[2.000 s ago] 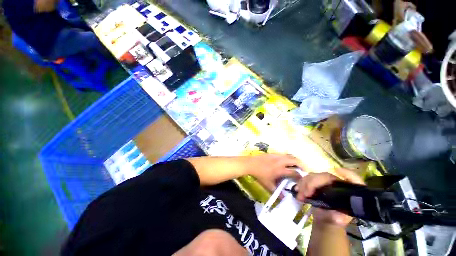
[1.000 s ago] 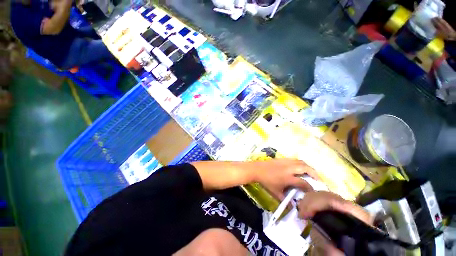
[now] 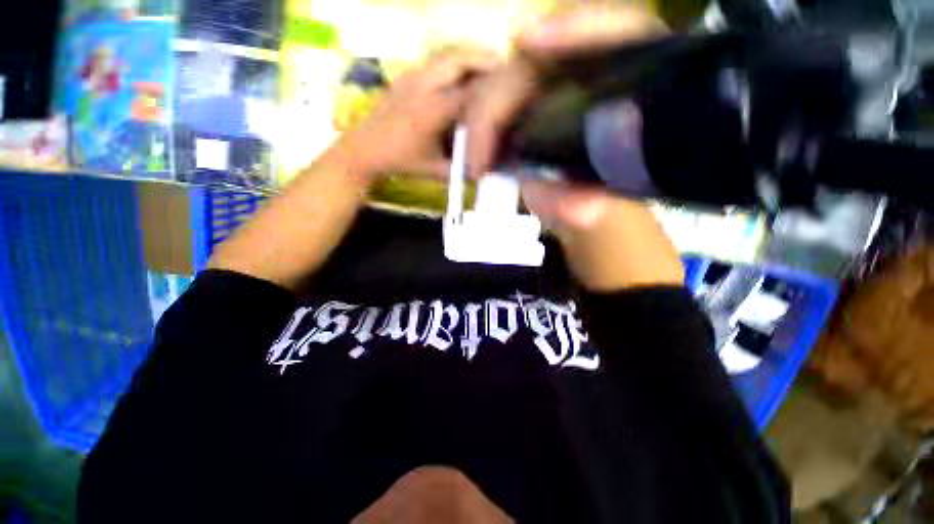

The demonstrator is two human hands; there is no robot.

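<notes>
The white housing point(image 3: 495, 237) is held at the bench's near edge, in front of my chest, with its foot towards me and its narrow arms pointing away. My left hand point(image 3: 415, 118) is closed around the far end of the housing. My right hand point(image 3: 507, 97) grips the black electric screwdriver point(image 3: 676, 123), which lies across the upper right with its front end at the housing. The fingers and the tool hide the bit tip and the contact point. The hands and tool are blurred.
Printed sheets point(image 3: 118, 87) and yellow sheets point(image 3: 307, 77) cover the bench edge. A blue crate point(image 3: 77, 297) is below at left. Another blue crate point(image 3: 783, 353) with white and black parts is below at right.
The view has swung round and down to my chest, so the tub, plastic bag and seated person are out of the picture. The hands still hold the housing and screwdriver, now larger in view.
</notes>
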